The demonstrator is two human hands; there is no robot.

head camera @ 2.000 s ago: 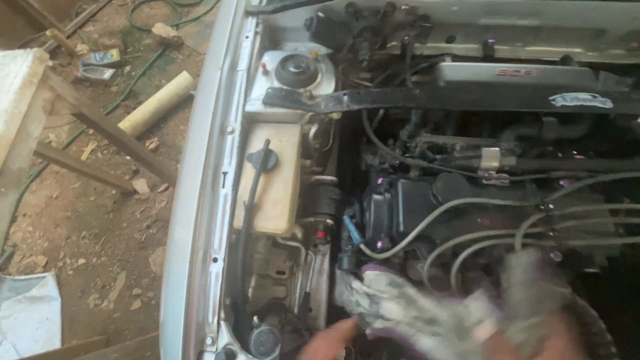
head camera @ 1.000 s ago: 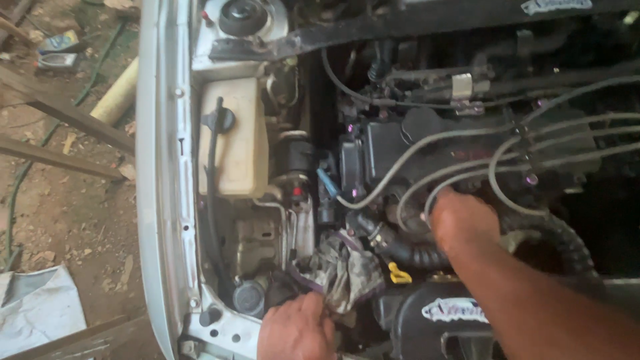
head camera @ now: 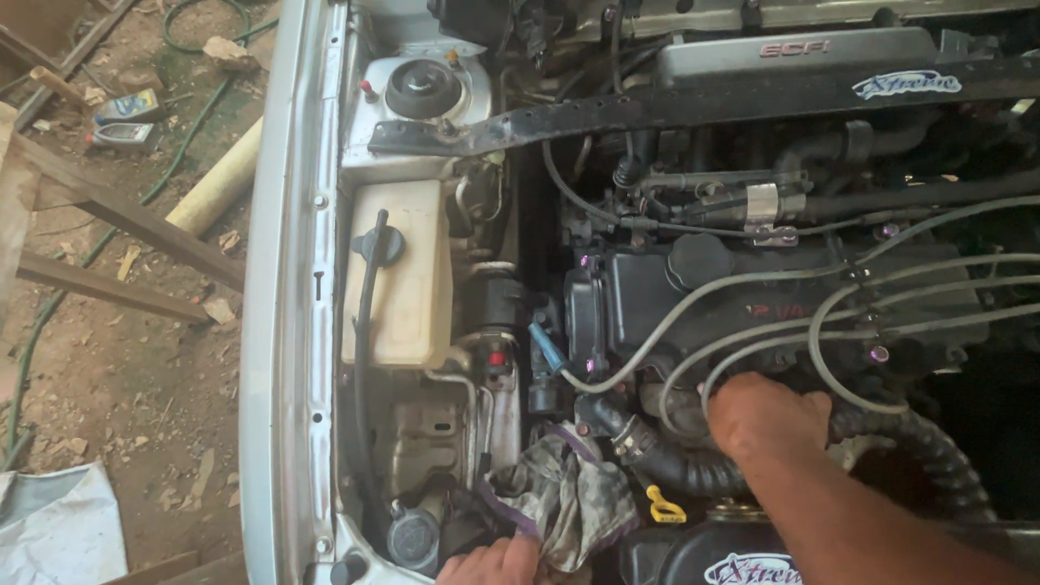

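Observation:
My right hand reaches down beside the black valve cover, at the lower end of a grey spark plug wire; its fingertips are hidden. At the bottom edge, my left hand touches a dirty grey rag with a purple border; its grip is partly out of frame. A spark plug wire with a blue boot lies loose-looking at the cover's left end. Between my hands are a black hose and a yellow dipstick handle.
A white plastic reservoir stands left of the engine. A black strut bar crosses the bay above. The silver fender edge runs down the left. Outside lie wooden boards, a green hose and bottles.
Two seconds ago the rag was blurred near both hands; one second ago my right hand was at the plug wires and my left at the rag, as now. The view has shifted.

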